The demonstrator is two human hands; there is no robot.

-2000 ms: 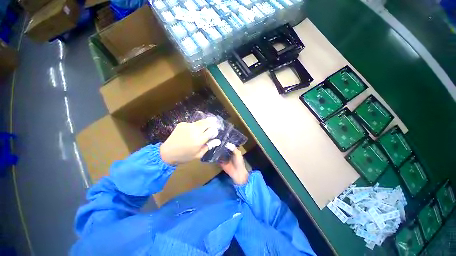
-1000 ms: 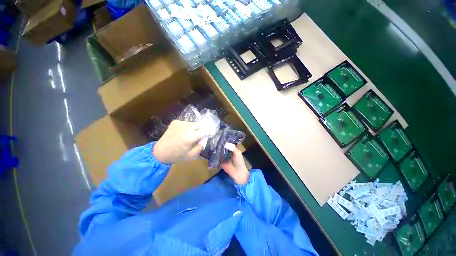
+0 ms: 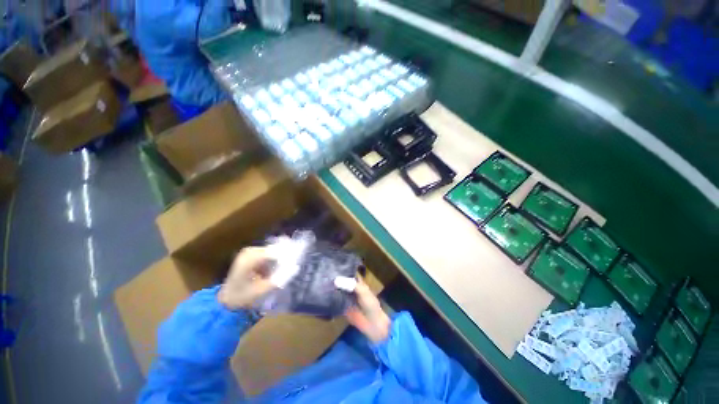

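My left hand [image 3: 251, 276] grips the crinkled clear plastic bag [image 3: 290, 254] at its left side. My right hand [image 3: 367, 306] holds the right end of the black plastic frame [image 3: 323, 278], with a white-covered fingertip on top. The bag lies around or against the frame's left part; blur hides how far. Both are held above the open carton [image 3: 213, 243], which has dark bagged parts inside. Several black frames with open windows lie on the beige board, one of them apart [image 3: 426, 173].
Green circuit boards in black housings [image 3: 514, 232] stand along the beige board [image 3: 473, 272] and green bench. A heap of small white parts [image 3: 587, 347] lies nearby. A blister tray stack [image 3: 331, 102] is at the far end. A person in blue [image 3: 169, 47] is beyond it.
The view has tilted up, showing more of the bench's far end and a person. My left hand has moved left, drawing the bag with it; the held frame lies more level.
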